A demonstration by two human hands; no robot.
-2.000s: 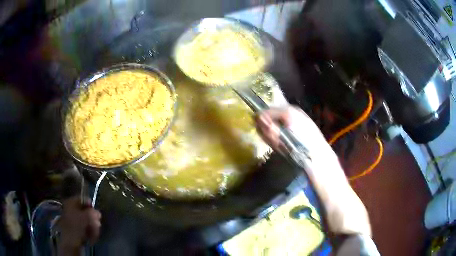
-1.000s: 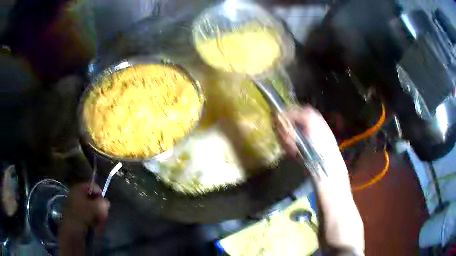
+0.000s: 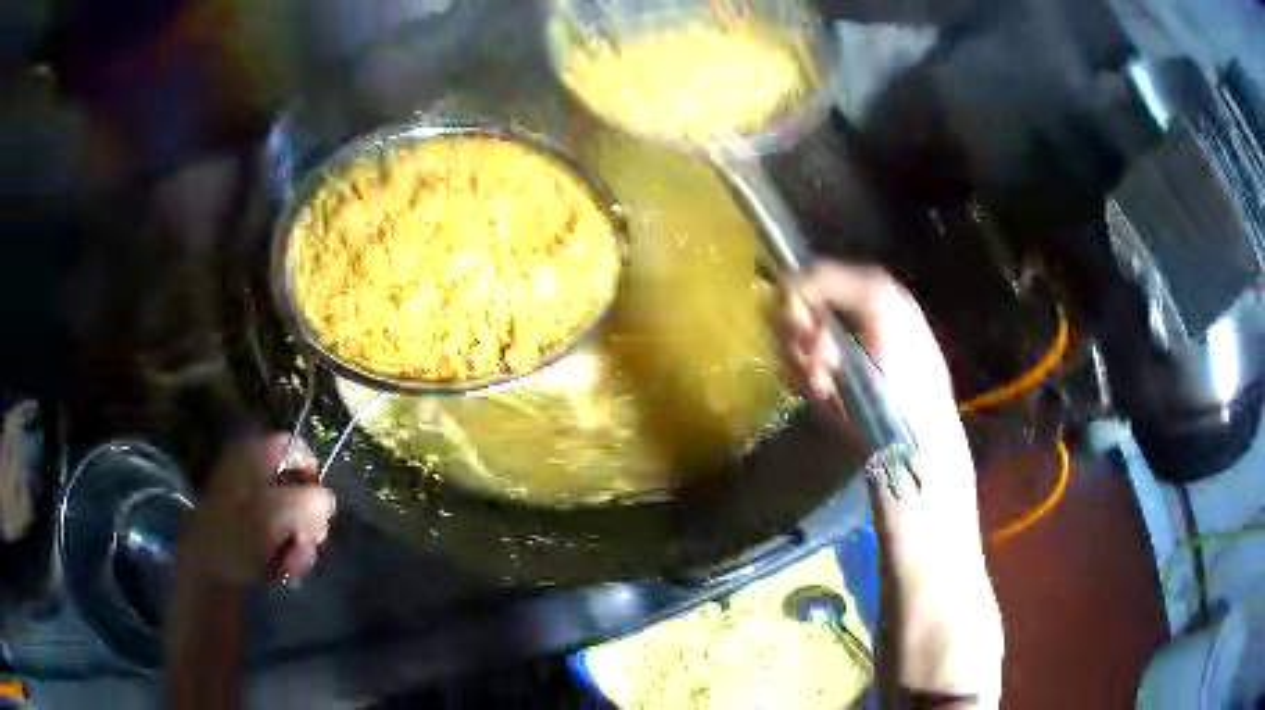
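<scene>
My left hand [image 3: 289, 513] grips the two thin wire legs of a wire-handled strainer [image 3: 606, 322]. The strainer is heaped with golden fried crumbs [image 3: 451, 264] and is held over the left part of the wok. My right hand [image 3: 839, 333] grips the thick metal handle of a spider strainer [image 3: 819, 118], held over the far right part of the wok and cut by the top edge. It holds a smaller load of paler yellow crumbs. Below both is yellow frying oil [image 3: 694, 361] in a large black wok [image 3: 555, 548]. The picture is blurred.
A blue tray [image 3: 863, 569] of pale crumbs with a dark serving spoon [image 3: 816, 605] in it is at the wok's front edge. A shiny steel bowl [image 3: 118, 555] is at lower left. An orange hose [image 3: 1034, 375] and reddish floor [image 3: 1089, 569] are at right.
Both strainers have shifted right and upward in the picture, with my hands still on their handles. The spider strainer is now partly out of frame. The bright foam under the left strainer has thinned.
</scene>
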